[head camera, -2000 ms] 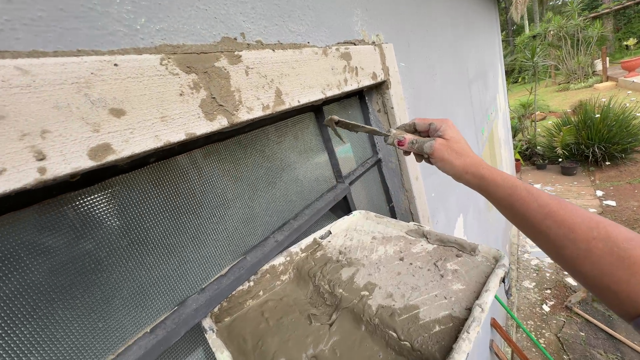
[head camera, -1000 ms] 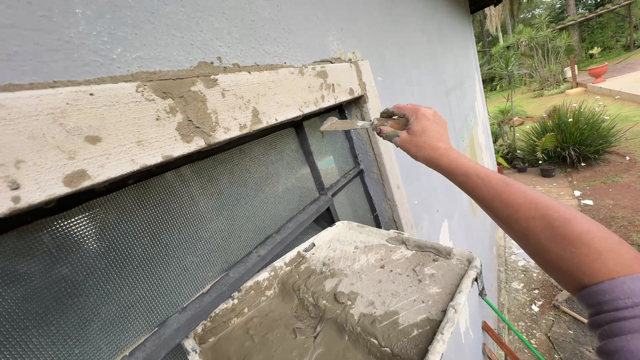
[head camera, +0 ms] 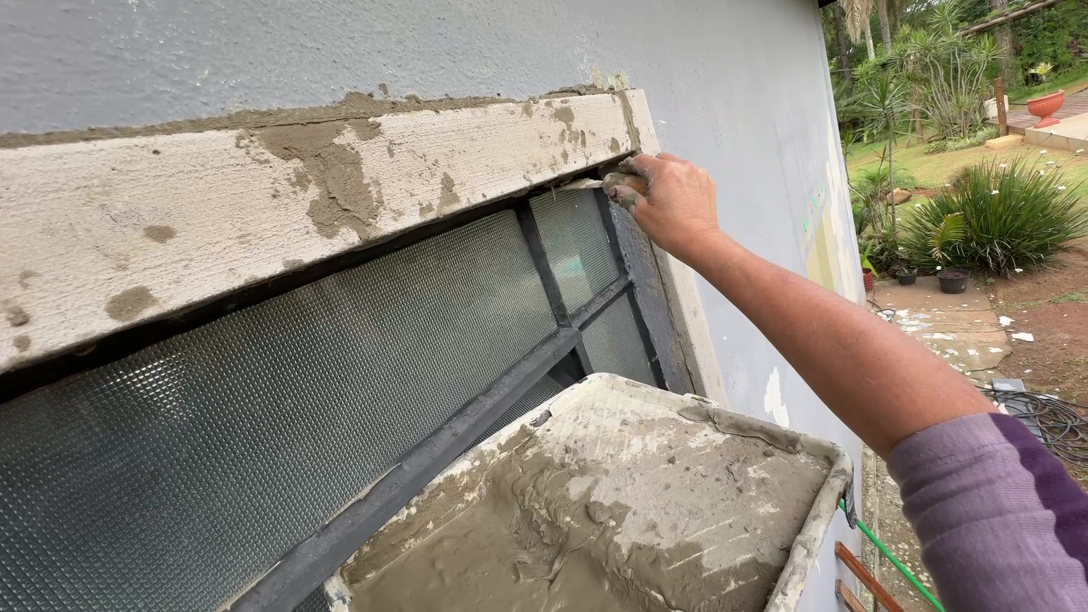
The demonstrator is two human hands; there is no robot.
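Note:
My right hand is closed around the handle of a small trowel or putty knife, its fingers smeared with mortar. The tool's blade lies against the underside of the window's pale upper surround, near its right corner. Below the blade are the dark metal window frame and textured glass panes. A mortar-crusted tray stands beneath the hand, close to the window, with wet grey mortar in it. My left hand is outside the view.
The grey wall runs along the window. A green pole and reddish wooden pieces are below the tray at right. Coiled cables lie on the ground, with potted plants and a leafy bush beyond.
My right hand has moved from in front of the window up to the surround's right corner. The blade, held in the air earlier, is now at the surround's lower edge.

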